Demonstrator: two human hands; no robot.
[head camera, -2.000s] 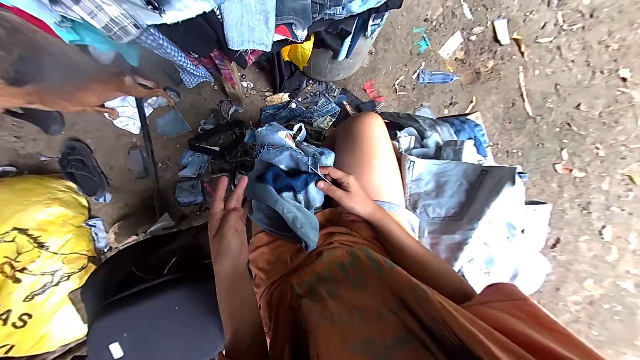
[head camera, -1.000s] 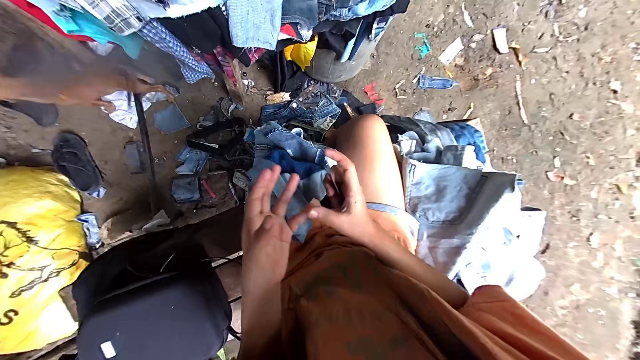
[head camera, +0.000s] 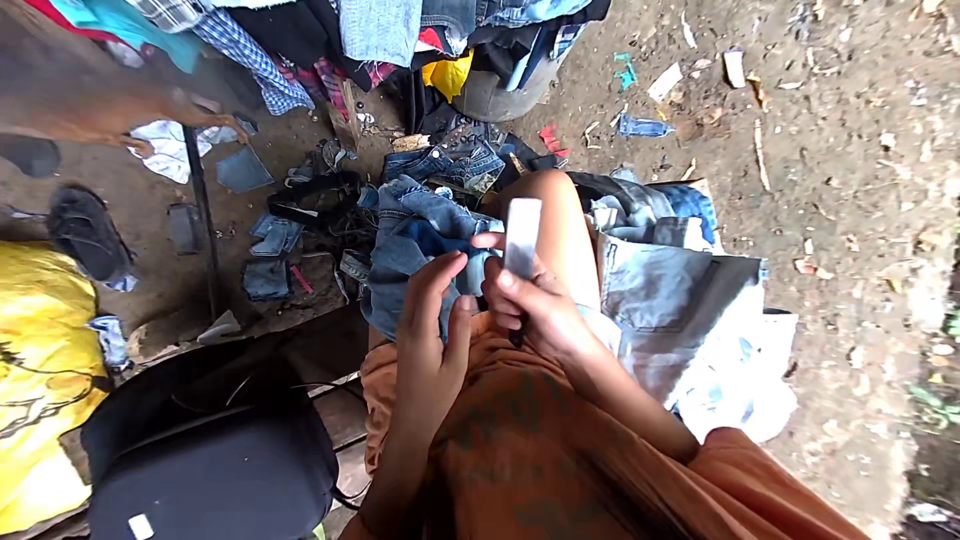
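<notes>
My right hand (head camera: 529, 296) is closed around a flat, pale blade-like tool (head camera: 523, 232), a knife or cutter by its look, with the wide end pointing away from me. Just left of it, my left hand (head camera: 435, 319) is raised with fingers apart and holds nothing. Under and beyond both hands, a blue denim garment (head camera: 409, 247) lies bunched on my lap. Folded light denim pieces (head camera: 660, 300) are stacked to the right of my bare knee (head camera: 551, 195).
A black bag (head camera: 210, 465) and a yellow printed sack (head camera: 45, 375) stand at left. Hanging clothes (head camera: 379, 34) and a grey bucket (head camera: 495, 94) are at the top. A brown animal (head camera: 97, 82) stands upper left. Denim scraps (head camera: 244, 169) and a black shoe (head camera: 88, 232) lie on the dirt.
My right hand has lifted off the denim, and the pale tool now shows in it. My left hand has moved right, nearer to my right hand.
</notes>
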